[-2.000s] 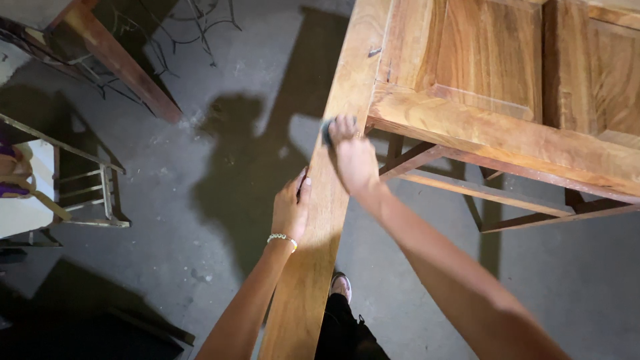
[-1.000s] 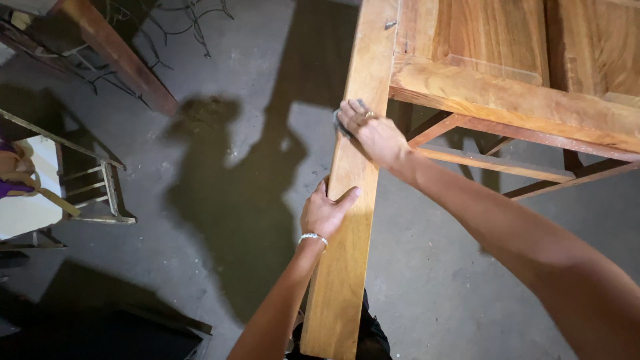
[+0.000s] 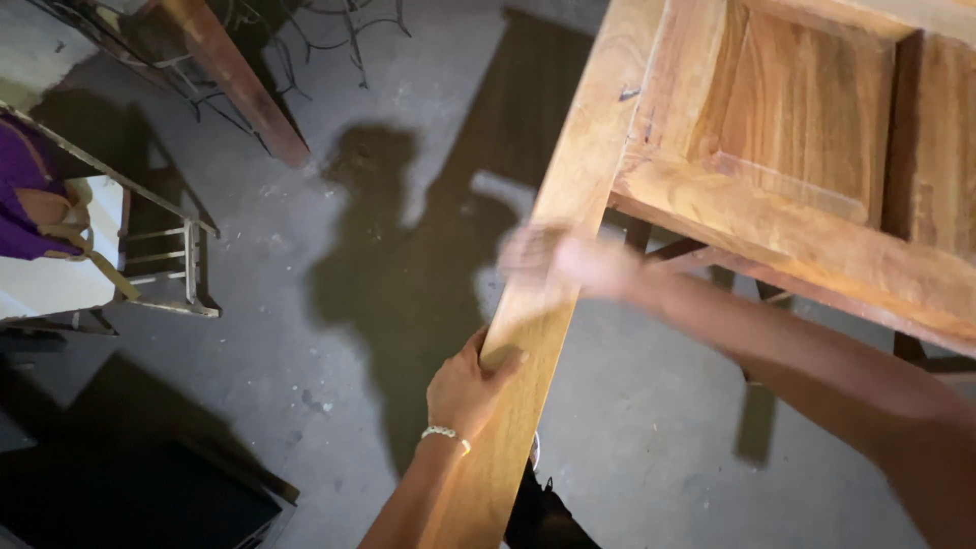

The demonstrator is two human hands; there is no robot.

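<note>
A long flat wooden board (image 3: 579, 171) runs from the top of the view down to the bottom centre, its upper part against a panelled wooden frame (image 3: 762, 191). My left hand (image 3: 469, 385), with a bracelet at the wrist, grips the board's left edge, thumb on top. Farther up, my right hand (image 3: 568, 259) lies across the board's face, blurred by motion. Whether anything is under its fingers cannot be made out now; a dark pad-like thing shows there in the earlier frames.
Wooden legs and rails stand under the panelled frame. At left are a metal-framed stand (image 3: 191, 267) with a white top and purple cloth, and a reddish wooden leg (image 3: 236, 84) near bent wires. A dark box-like object (image 3: 145, 496) sits at lower left on the concrete floor (image 3: 305, 389).
My right hand has moved down the board, nearer my left hand. My left hand still holds the board's left edge.
</note>
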